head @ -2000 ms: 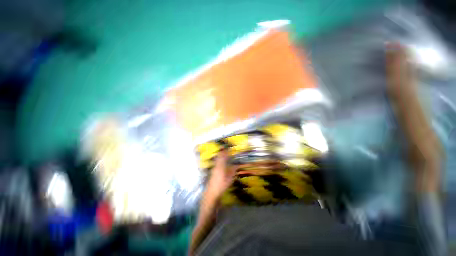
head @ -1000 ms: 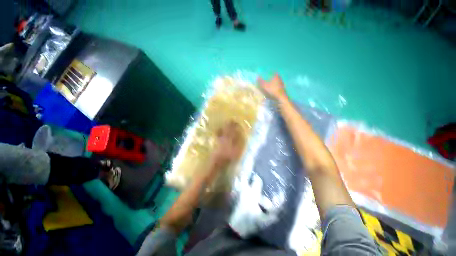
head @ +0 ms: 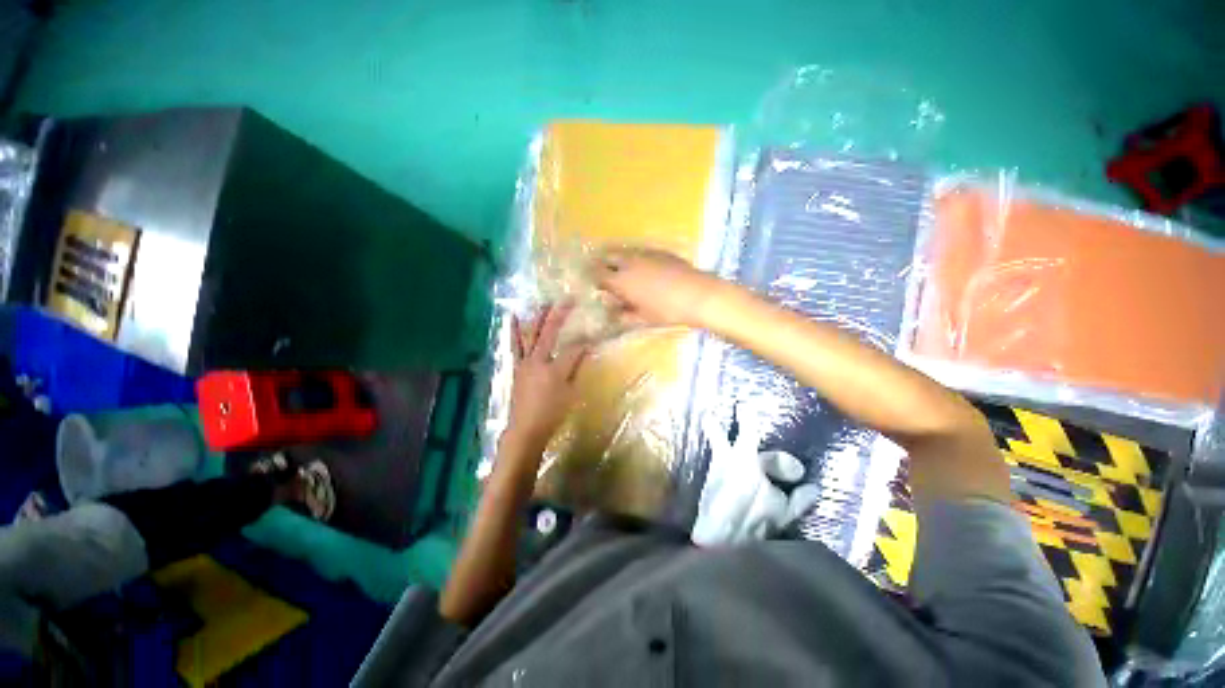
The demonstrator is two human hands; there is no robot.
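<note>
Yellow strip stock [head: 631, 182] lies in front of me, its far part smooth and bright. Crinkled clear plastic film [head: 591, 410] covers its nearer part and is bunched up between my hands. My right hand [head: 652, 285] reaches across from the right, its curled fingers on the bunched film over the middle of the stock. My left hand [head: 544, 374] lies on the film at the stock's left edge, bare, fingers spread. Grey strip stock [head: 840, 242] lies beside it to the right, under film. A white work glove [head: 746, 491] lies at the near end.
Orange strip stock [head: 1075, 289] lies further right. A yellow-black loading tray [head: 1075, 470] with thin strips is near right. A metal cabinet [head: 323, 255], a red stool [head: 282, 409], a white bucket [head: 128, 454] and another person's leg [head: 81, 551] are at left.
The view has turned and steadied. My right hand has come down and in from beyond the stock's far right corner. The film has drawn back from the far part of the yellow stock.
</note>
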